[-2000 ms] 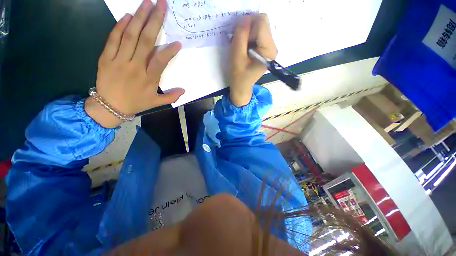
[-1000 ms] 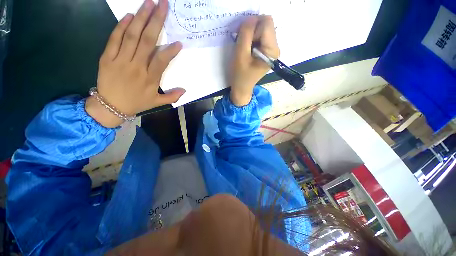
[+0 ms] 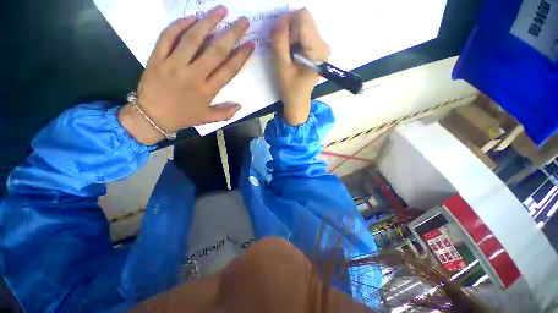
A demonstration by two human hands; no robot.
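Observation:
A large white sheet [image 3: 379,30] lies on the dark green bench top. A small handwritten slip [image 3: 263,27] lies on it at the top, partly under my left hand and cut off by the picture's edge. My left hand [image 3: 189,76] lies flat with fingers spread over the slip and sheet, a thin bracelet at the wrist. My right hand [image 3: 300,58] grips a pen [image 3: 330,73] with a pale barrel and black end, which points down right. The pen's tip is hidden or too blurred to tell, close to the slip's lower writing.
The dark green bench top [image 3: 55,55] extends to the left. A blue bin [image 3: 502,67] with a white label is at the upper right. Below it are cardboard pieces [image 3: 471,131], a curved white counter [image 3: 422,159] with a red panel, and floor marked with striped and red lines.
My left hand has moved right, now covering part of the slip. The sheet and slip have shifted left and slightly up in the picture. My right hand has moved slightly up and left, still holding the pen.

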